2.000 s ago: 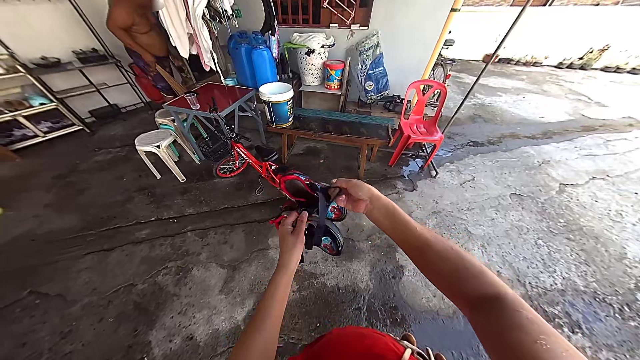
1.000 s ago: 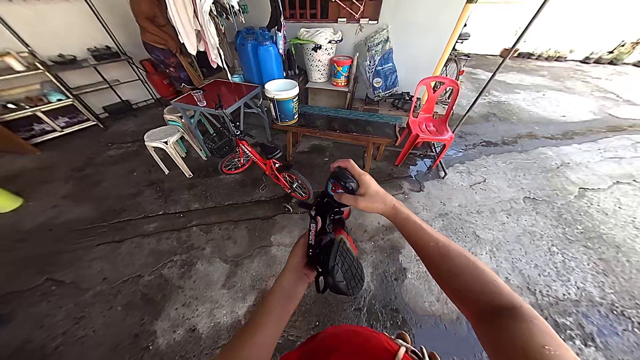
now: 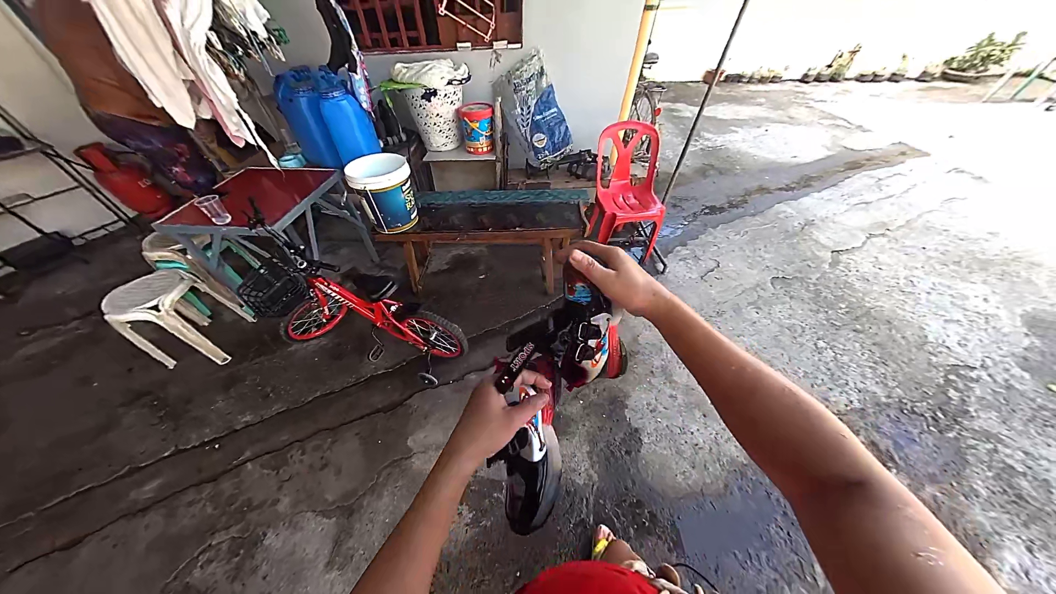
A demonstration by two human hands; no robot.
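My left hand (image 3: 499, 412) grips a black strap (image 3: 520, 363) with white lettering, on a pair of red, black and white shoes. Below that hand hangs one shoe (image 3: 532, 474) with a shiny black end. The other shoe (image 3: 596, 351), with a red edge, is up and to the right, under my right hand (image 3: 615, 276). My right hand is closed around the dark upper part of this shoe, which has a blue and red patch. Both are held above the concrete ground. Fingers and straps hide where the two shoes meet.
A small red bicycle (image 3: 375, 313) stands ahead on the left, near a red-topped table (image 3: 256, 194) and a white stool (image 3: 148, 297). Behind is a wooden bench (image 3: 495, 221) with a paint bucket (image 3: 384, 198), beside a red plastic chair (image 3: 631, 194). A person (image 3: 91, 66) stands at upper left.
The shoes, held close together a second ago, are now spread apart, one low by my left hand and one higher by my right. The person at upper left has shifted position.
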